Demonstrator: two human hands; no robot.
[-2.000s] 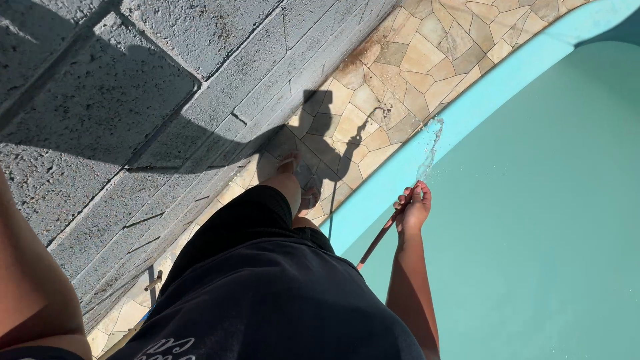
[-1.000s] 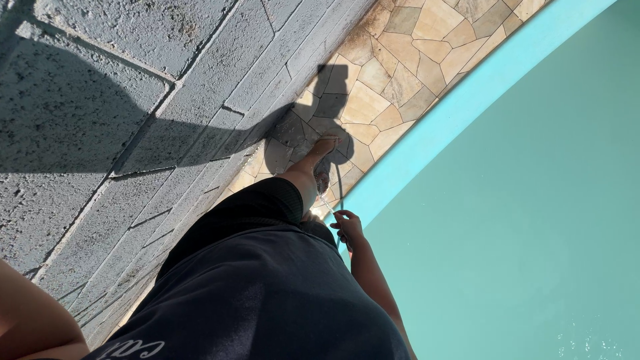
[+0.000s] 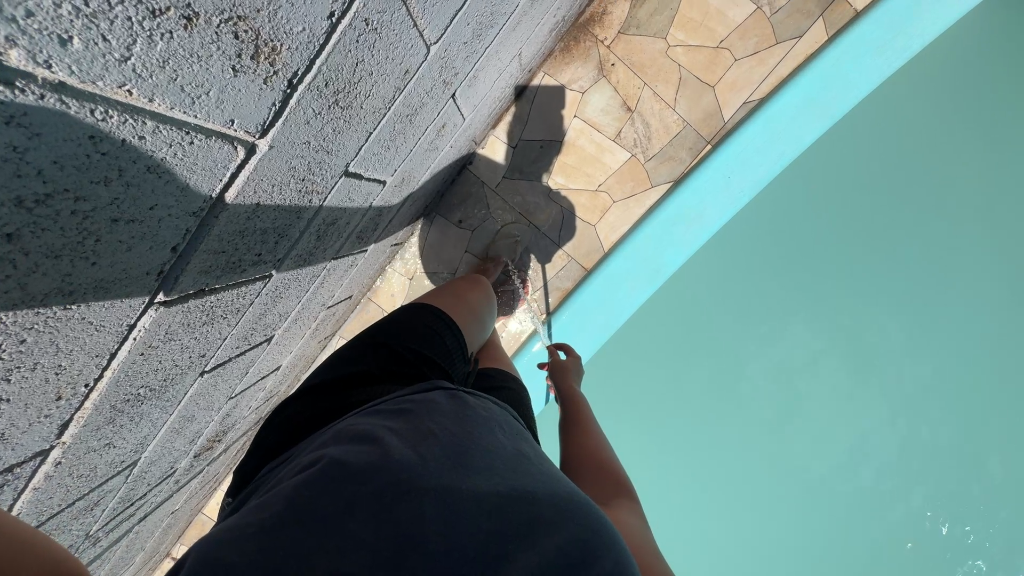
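My right hand (image 3: 565,369) is closed around a thin hose near its end, beside the pool's edge. A stream of water (image 3: 534,316) leaves the hose and falls over my feet (image 3: 494,270) on the stone paving. Most of the hose is hidden behind the hand and forearm. Of my left side only part of the arm shows at the bottom left corner; the left hand is out of view.
A grey concrete-block wall (image 3: 320,172) runs along the left. Irregular stone paving (image 3: 640,104) lies between it and the light-blue pool rim (image 3: 720,188). Greenish pool water (image 3: 808,336) fills the right side. My shadow falls across wall and paving.
My right hand has come from over the pool water in toward my legs with the hose. The water stream, which sprayed up by the pool rim two seconds ago, now lands at my feet.
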